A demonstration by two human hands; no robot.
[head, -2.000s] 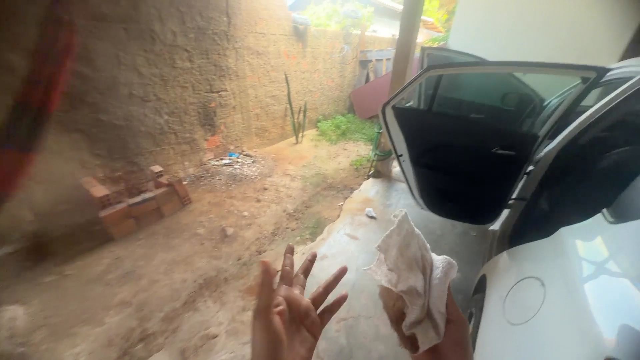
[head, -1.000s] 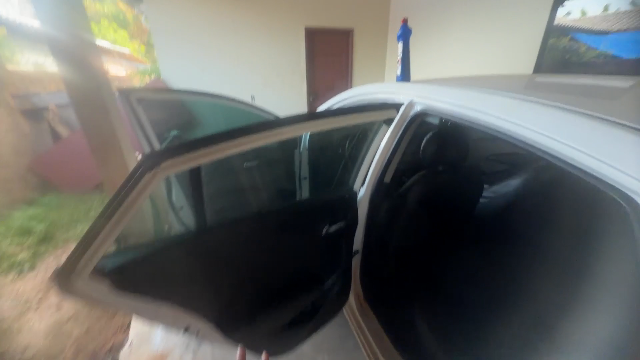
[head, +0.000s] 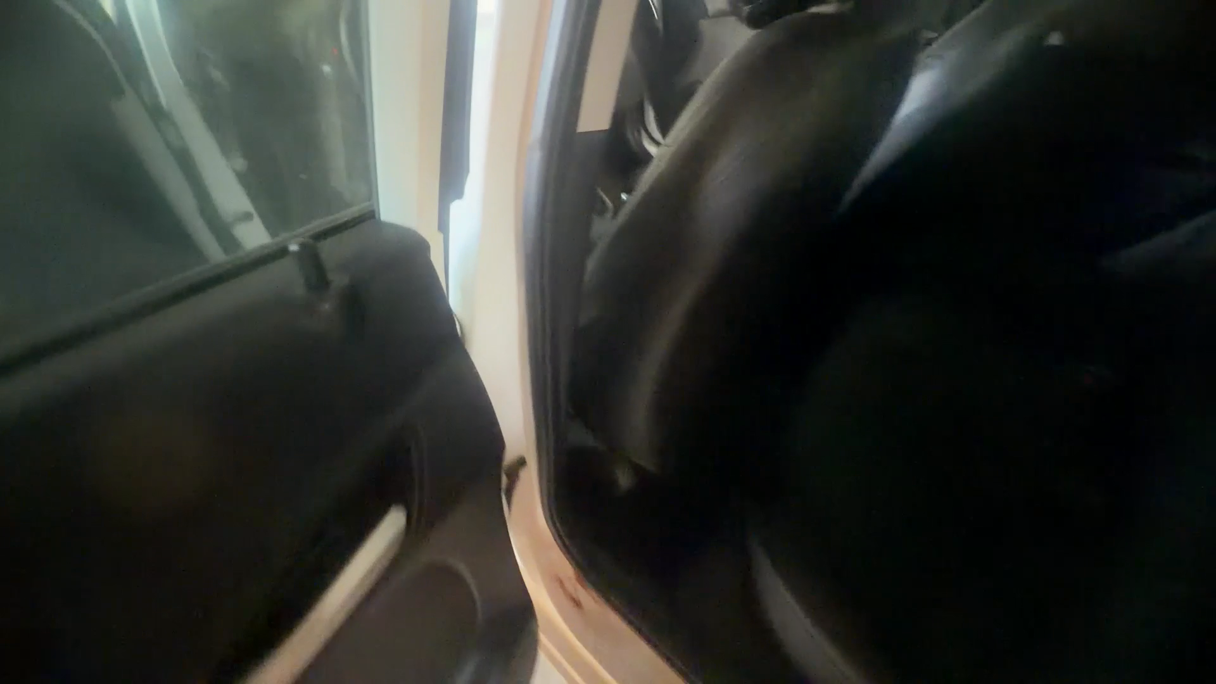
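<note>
Neither my left hand nor my right hand shows in the head view now. An open car door (head: pixel 237 437) fills the left side, with a dark inner panel, a window (head: pixel 190 123) and a light-coloured pull handle (head: pixel 342 589). To its right runs the light door pillar (head: pixel 494 285) of the car. Inside the doorway stands a dark car seat (head: pixel 722 209), its surface catching some light. The interior at the right is very dark, and its details cannot be told.
A black rubber seal (head: pixel 551 380) edges the door opening. The door sill (head: pixel 579 608) runs along the bottom, with reddish-brown marks on it. A small door lock knob (head: pixel 309 266) stands near the window's lower edge.
The view has swung from the yard to close by the open car doorway. Two seconds ago both hands were in view, the right with a whitish cloth; now neither hand nor cloth shows.
</note>
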